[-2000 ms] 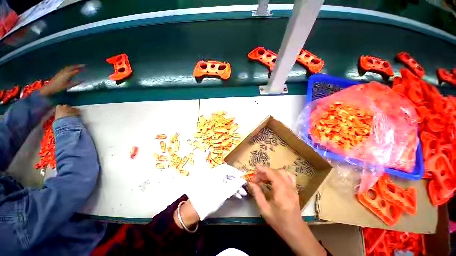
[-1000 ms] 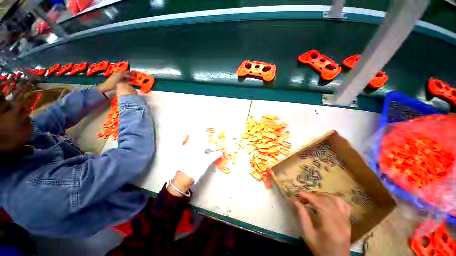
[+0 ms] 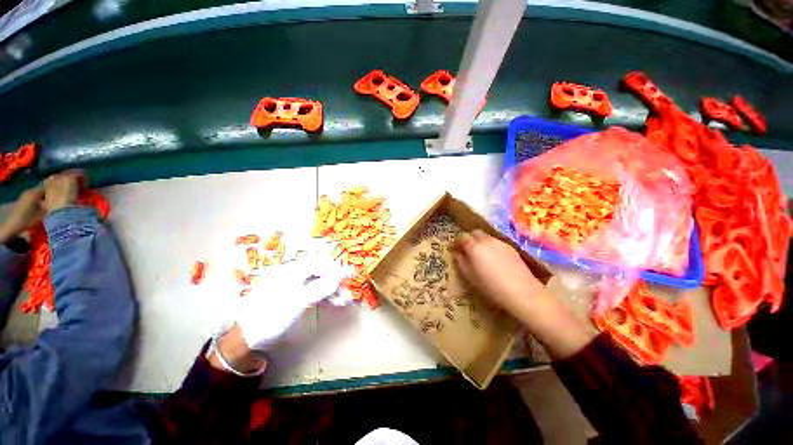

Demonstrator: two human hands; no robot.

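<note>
My left hand (image 3: 291,304), in a white glove, is over the white bench with its fingertips at the lower left edge of the orange part pile (image 3: 355,222). Whether it holds a part cannot be told. My bare right hand (image 3: 491,265) reaches into the open cardboard tray (image 3: 461,343), fingers down by the small dark metal pieces (image 3: 430,265). Its fingertips are partly hidden, so a held piece cannot be made out. A few loose orange parts (image 3: 252,256) lie left of the pile.
A blue crate (image 3: 689,276) with a clear bag of orange parts (image 3: 569,204) stands right of the tray. Orange shells (image 3: 726,209) are heaped beyond it; others (image 3: 289,113) lie on the green belt. A pale post (image 3: 478,74) rises behind. A neighbour's denim sleeve (image 3: 91,287) is at left.
The view swung left, then back right. My left hand moved away from my right hand to the pile's edge. My right hand moved from the tray's near wall deeper over the metal pieces.
</note>
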